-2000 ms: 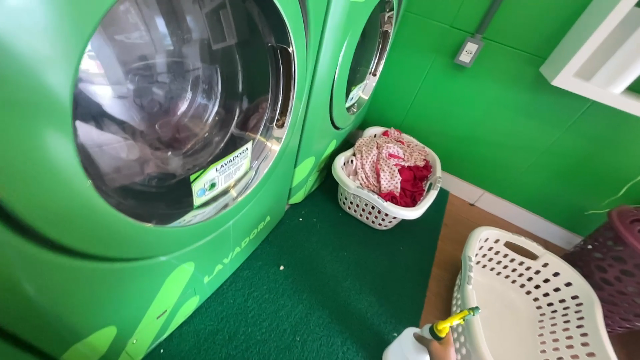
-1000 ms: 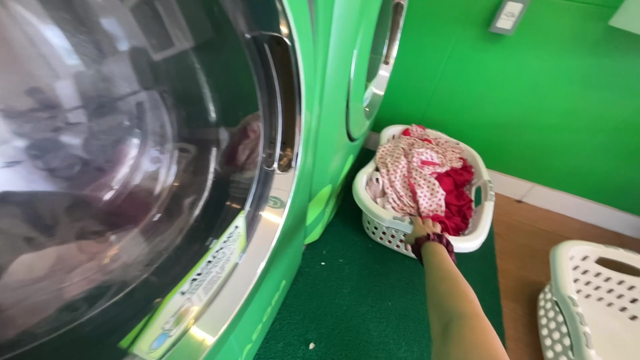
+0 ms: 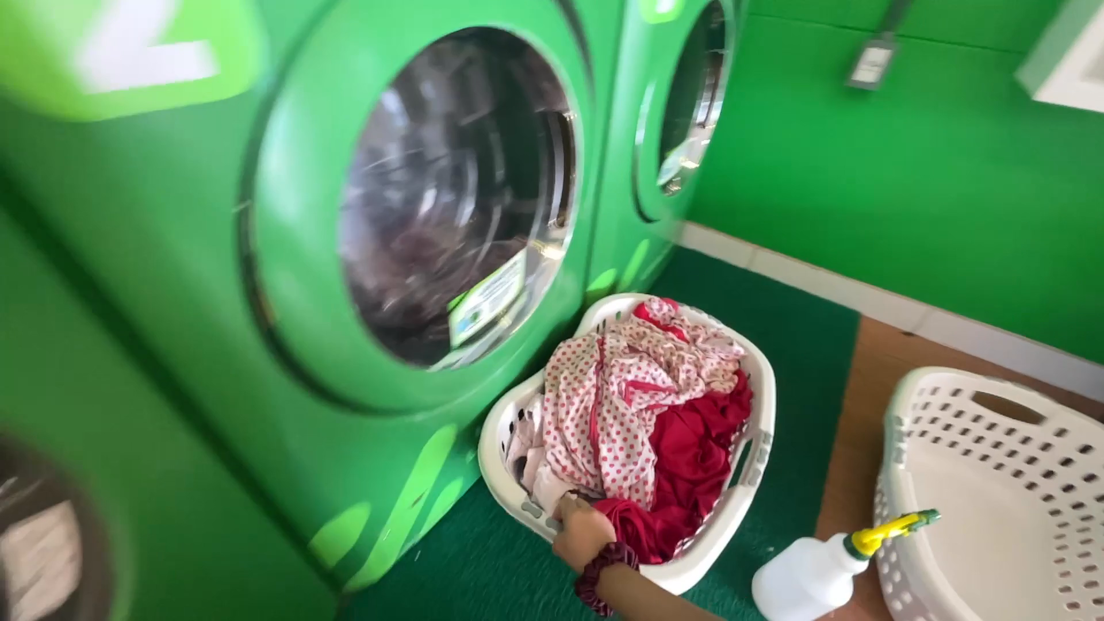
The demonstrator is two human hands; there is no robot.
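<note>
My right hand (image 3: 582, 530), with a dark red scrunchie at its wrist, is closed on the near rim of a white plastic laundry basket (image 3: 724, 535). Inside the basket lie a white cloth with red dots (image 3: 595, 414), crumpled red fabric (image 3: 694, 448) and pale cloth at the left side. The basket sits on the dark green mat against a green front-loading washing machine (image 3: 405, 397). A white spray bottle (image 3: 806, 578) with a yellow and green nozzle stands to the right of the basket. My left hand is out of view.
A second white laundry basket (image 3: 940, 388) stands at the right on brown flooring. Another washing machine (image 3: 638, 129) is farther back, near the green wall (image 3: 906, 190) and its white baseboard. A white shelf or box (image 3: 1069, 60) juts out at the upper right.
The basket of cloth has come away from the back corner, toward me along the machines, with my right hand on its rim. Two seconds ago a hand was at the spray bottle; now none touches it.
</note>
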